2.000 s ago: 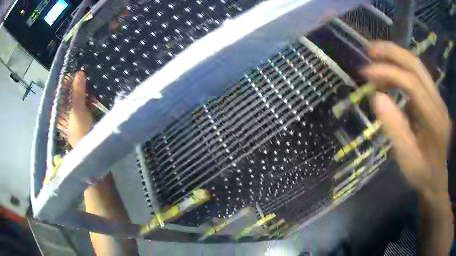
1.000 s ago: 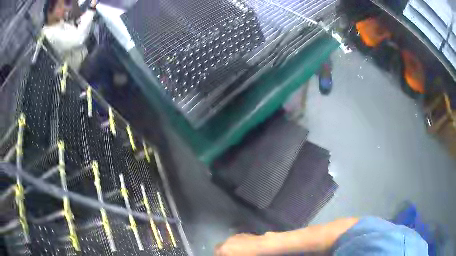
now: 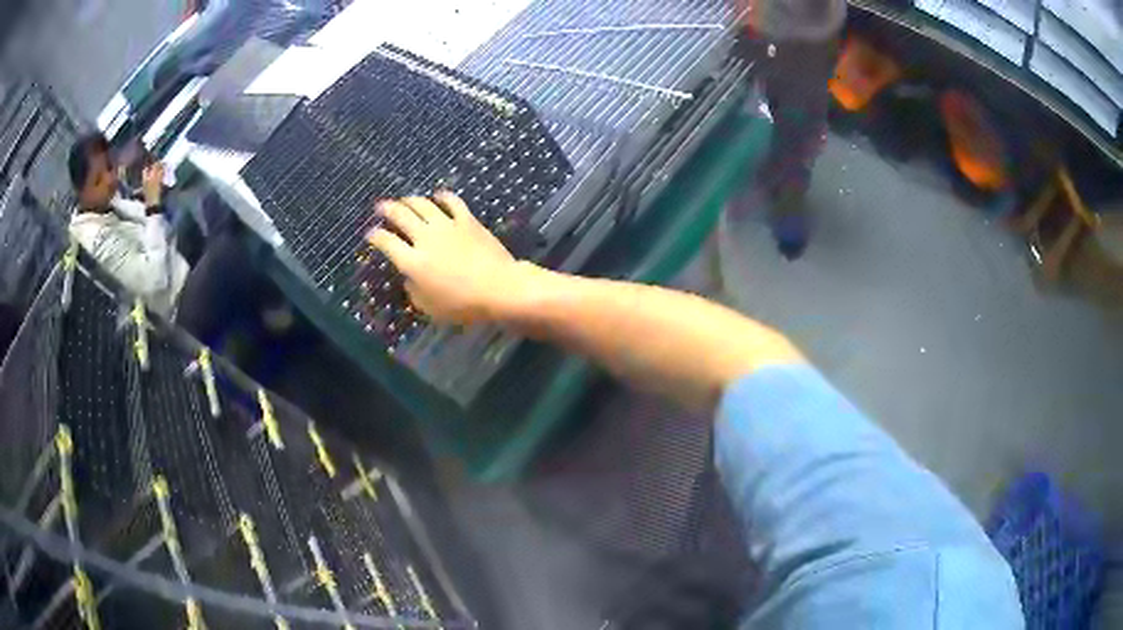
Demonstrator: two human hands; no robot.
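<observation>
A dark studded panel [image 3: 406,148] with rows of small bright points lies on the green-edged worktable [image 3: 517,443], on top of finely lined panels [image 3: 616,62]. My right hand [image 3: 450,259] reaches in from the lower right, in a light blue sleeve. Its fingers are apart over the near part of the studded panel, and the palm covers some of it. Whether the fingertips press on the panel cannot be told. My left hand is out of the picture.
The rack [image 3: 246,529], with yellow-banded pegs, fills the lower left. A person [image 3: 129,246] in a pale top is beyond it; another person's dark legs [image 3: 794,135] are beyond the table. Ribbed panels [image 3: 653,468] lie below the table. Blue lattice [image 3: 1047,548] is at lower right.
The view has turned from the rack to the table. My right hand has moved from the lower edge up to the studded panel. My left hand has left the picture.
</observation>
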